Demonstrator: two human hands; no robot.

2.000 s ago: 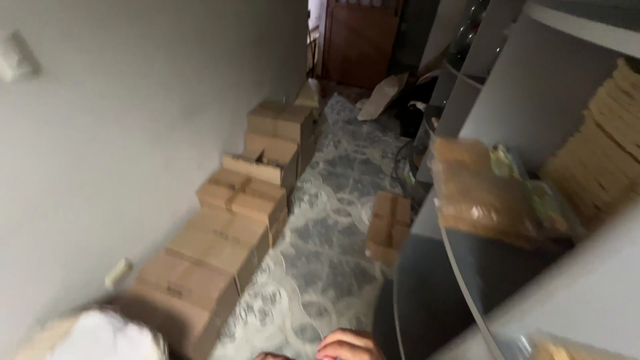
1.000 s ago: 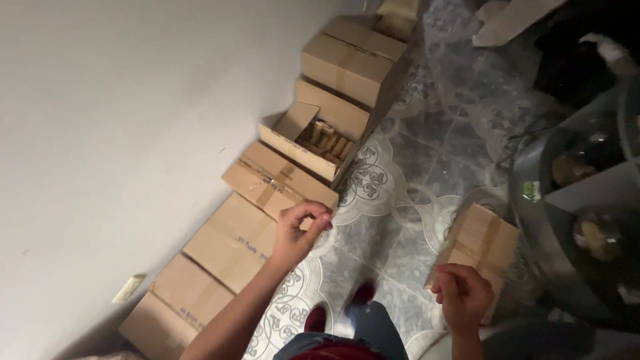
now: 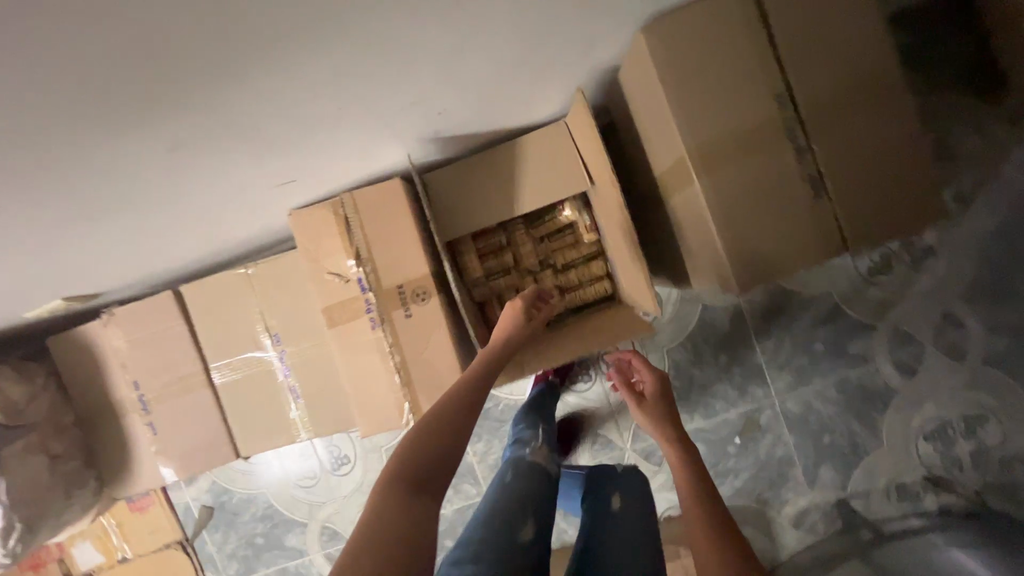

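Observation:
An uncovered cardboard box (image 3: pixel 512 180) with its flaps raised stands by the wall, packed with rows of small wrapped bundles (image 3: pixel 580 264), tan in colour; what they are I cannot tell. My left hand (image 3: pixel 524 320) is over the near edge of this box, fingers bent down at the bundles; whether it touches one is not clear. To the right of it, my right hand (image 3: pixel 640 388) is just outside the box's near right corner, above the floor, fingers partly spread and holding nothing.
Taped cardboard boxes (image 3: pixel 380 296) line the wall (image 3: pixel 200 136) on the left, and a larger carton (image 3: pixel 744 152) stands on the right. A plastic-wrapped bundle (image 3: pixel 40 472) lies at the far left. Below are my legs in jeans (image 3: pixel 520 496) on patterned floor tiles (image 3: pixel 784 384).
The view has moved closer to the uncovered box. My left hand, over a taped box one second ago, is now at the uncovered box's contents. My right hand has come near that box too.

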